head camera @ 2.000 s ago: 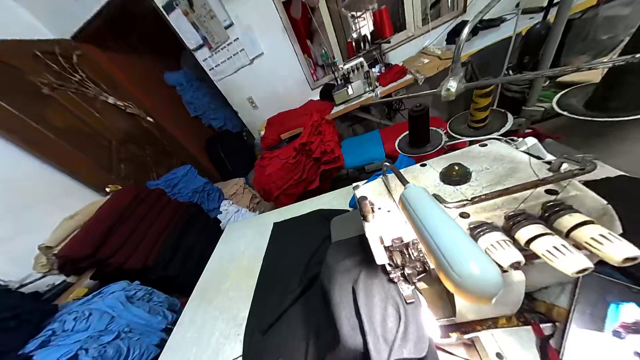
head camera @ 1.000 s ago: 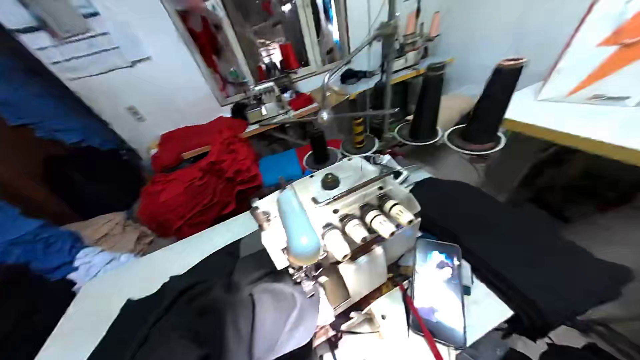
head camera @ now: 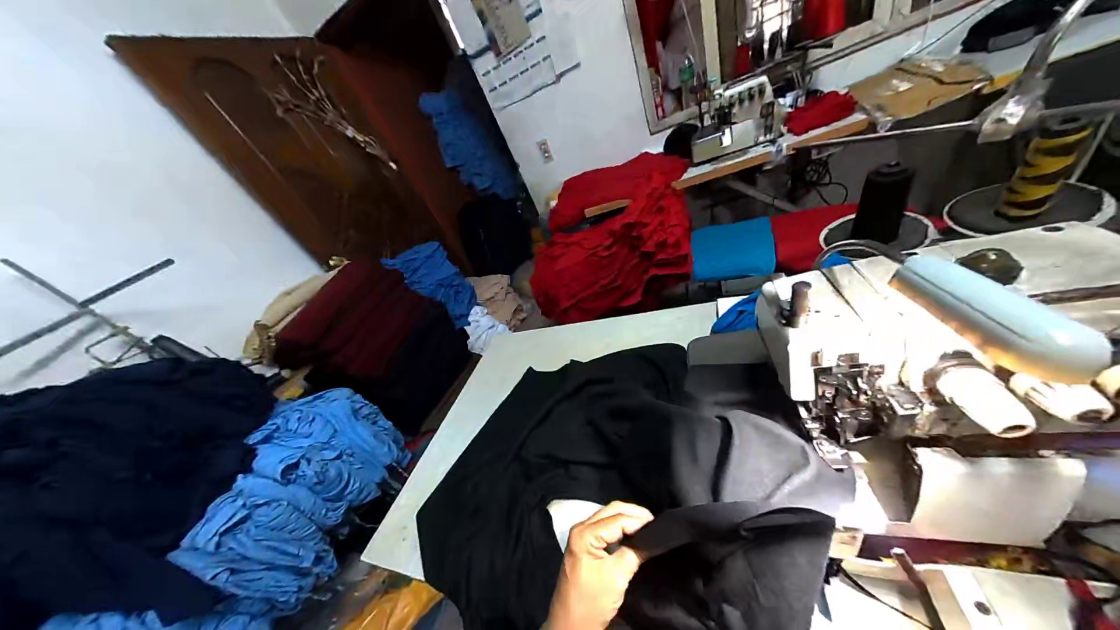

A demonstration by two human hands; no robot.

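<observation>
My left hand point(head camera: 599, 560) pinches the edge of a black fabric piece point(head camera: 595, 429) between thumb and fingers, near the bottom middle of the view. The fabric lies in folds over the pale table point(head camera: 525, 350) and reaches under the presser foot point(head camera: 831, 451) of an overlock sewing machine point(head camera: 796, 324). A lamp lights its grey-looking part beside the foot. My right hand is not in view.
Light blue cloth bundles point(head camera: 297, 472) and a dark navy pile point(head camera: 114, 481) lie at the left. Red cloth point(head camera: 612, 245) is heaped behind the table. Black thread cone point(head camera: 884, 201) stands behind the machine. Another sewing machine point(head camera: 739, 118) sits farther back.
My left hand has come into view, gripping the black fabric. The view swung right, then back left.
</observation>
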